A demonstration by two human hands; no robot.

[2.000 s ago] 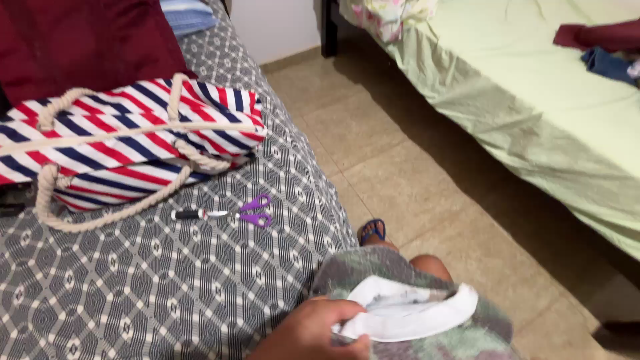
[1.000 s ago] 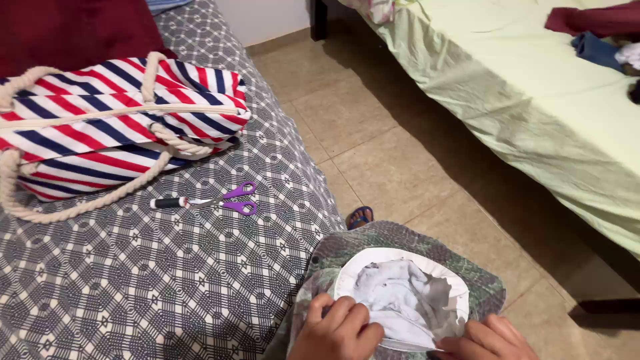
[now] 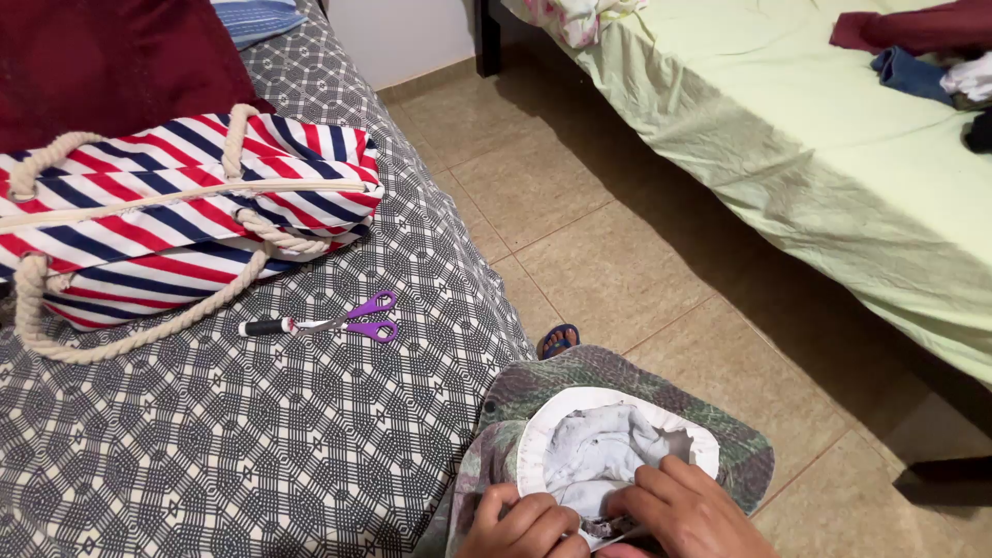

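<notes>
A camouflage-patterned fabric hat lies inside up near the bottom, its white sweatband and pale lining showing. At the near left of the band, my left hand has its fingers curled on the edge. My right hand reaches over the near right part, fingertips on the lining and band. On the patterned bedspread to the left lie purple-handled scissors, blades slightly apart, with their tips against a spool of black thread. Whether a needle is in either hand cannot be seen.
A striped bag with rope handles lies on the patterned bedspread, beside a dark red cloth. Across the tiled floor stands a second bed with a pale green sheet and clothes. A sandalled foot shows beyond the hat.
Two seconds ago only my left hand showed, at the hat's band. My right hand has since come in, and it has moved inward over the lining. The hat's opening now faces up more.
</notes>
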